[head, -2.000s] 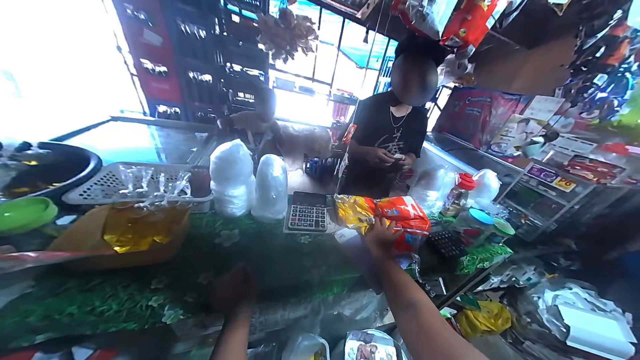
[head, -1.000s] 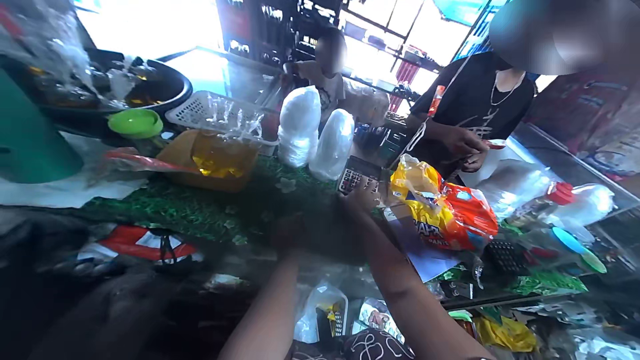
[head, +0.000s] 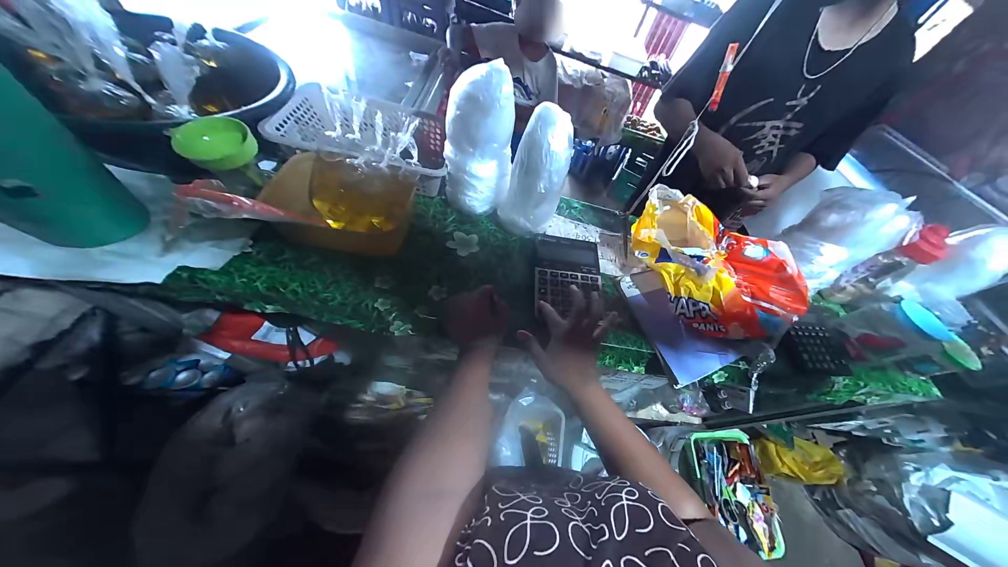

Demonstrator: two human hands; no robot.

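Observation:
My right hand (head: 572, 335) lies with spread fingers on the lower keys of a desk calculator (head: 567, 272), holding nothing. Just left of it, my left hand (head: 475, 316) rests curled over the green grass-patterned counter cover (head: 315, 291); whether anything is inside it cannot be made out. To the right of the calculator, an opened yellow and red plastic pack of diaper pants (head: 760, 276) sits on a purple notebook (head: 685, 335). Two wrapped stacks of clear plastic, one a tall bundle (head: 479, 138) and the other shorter (head: 539, 169), stand behind the calculator.
Bags of yellow oil (head: 354, 193) lie in an orange tub at the left, near a white plastic basket (head: 295, 118), a green funnel (head: 213, 142) and a dark basin (head: 272, 87). Across the counter stands a person in a black shirt (head: 776, 102); another person (head: 516, 63) is farther back.
My right hand was on the diaper pack two seconds ago; it has let go and moved left onto the calculator. The view has shifted, now closer over the counter.

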